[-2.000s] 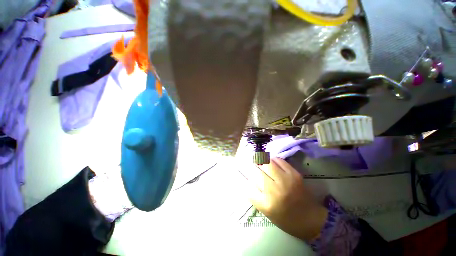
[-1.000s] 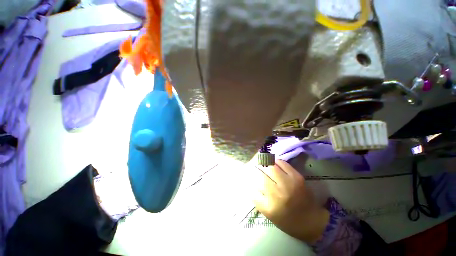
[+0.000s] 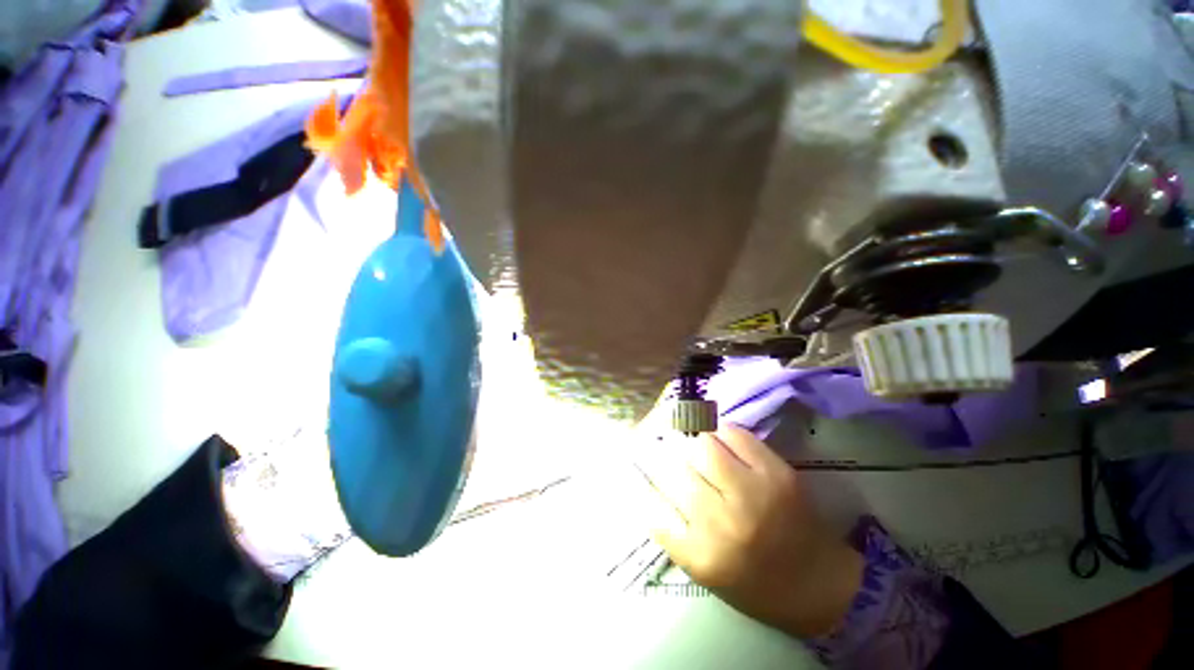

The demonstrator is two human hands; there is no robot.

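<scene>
The sewing machine head (image 3: 629, 196) fills the upper middle and hides the needle area. Purple cloth (image 3: 838, 393) lies under it, behind my right hand. My right hand (image 3: 740, 524) lies palm down by the small ribbed knob, its fingertips at the cloth's near edge and lost in glare; its grip cannot be seen. My left arm comes in at lower left in a dark sleeve (image 3: 157, 563) with a pale patterned cuff (image 3: 278, 511). My left hand is washed out by glare and partly behind the blue lamp (image 3: 403, 393); only a faint edge line shows.
A purple panel with a black band (image 3: 210, 282) and a narrow purple strip (image 3: 255, 79) lie upper left. A purple cloth heap (image 3: 46, 262) runs down the left edge. Black loops, possibly scissors (image 3: 1097, 537), are at right. An orange tie (image 3: 380, 118) hangs above the lamp.
The view has shifted slightly, so the machine head and lamp sit a little further left than one second ago. The left sleeve has moved slightly left. My right hand stays nearly in place.
</scene>
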